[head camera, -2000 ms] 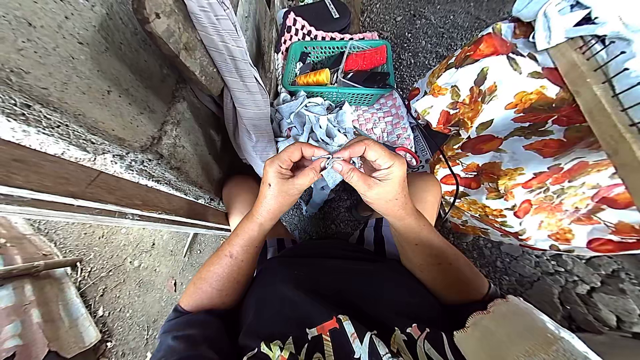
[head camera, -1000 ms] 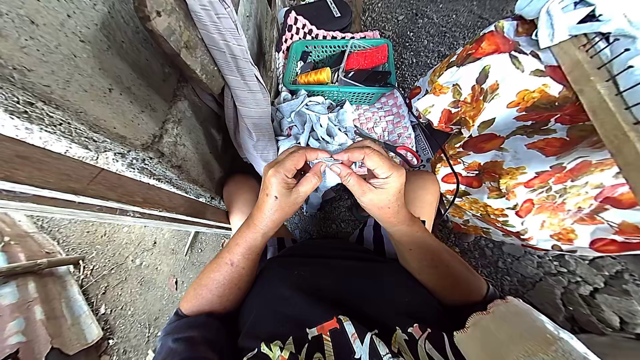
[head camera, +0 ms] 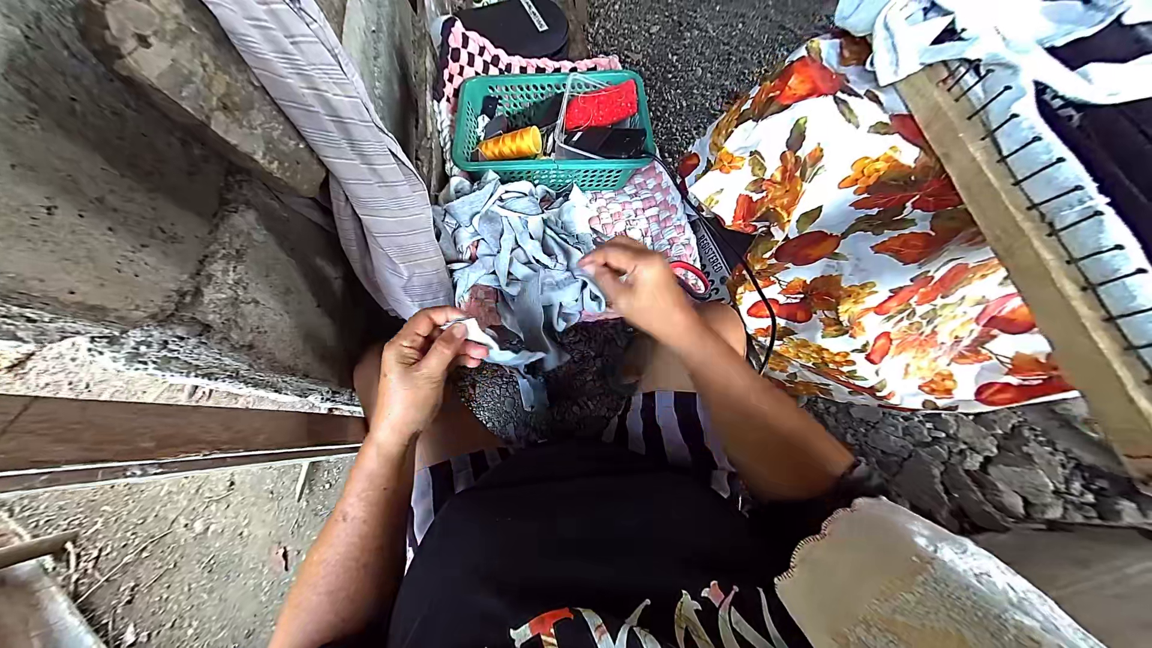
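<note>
Between the thumb and fingers of my left hand [head camera: 429, 355] is the end of a pale blue-grey fabric strip [head camera: 506, 355]. That strip runs toward a heap of similar strips [head camera: 522, 238] in front of my knees. My right hand [head camera: 632, 279] is at the heap's right edge, apart from my left, its thumb and forefinger together; whether cloth is between them I cannot tell. Red-handled scissors [head camera: 691, 277] lie just right of that hand, partly hidden. Under the heap's right side shows a pink and white woven mat [head camera: 641, 214].
Beyond the heap stands a green plastic basket [head camera: 551, 171] with a yellow thread spool [head camera: 510, 144] and red material [head camera: 601, 105]. Floral cloth [head camera: 864, 261] and a wooden frame with nails [head camera: 1017, 225] are at right. A concrete wall [head camera: 117, 180] and hanging striped cloth [head camera: 360, 171] flank the left.
My hands were together on a piece of cloth and are now apart. The right hand has moved right and forward to the heap; the left has moved left with the strip's end.
</note>
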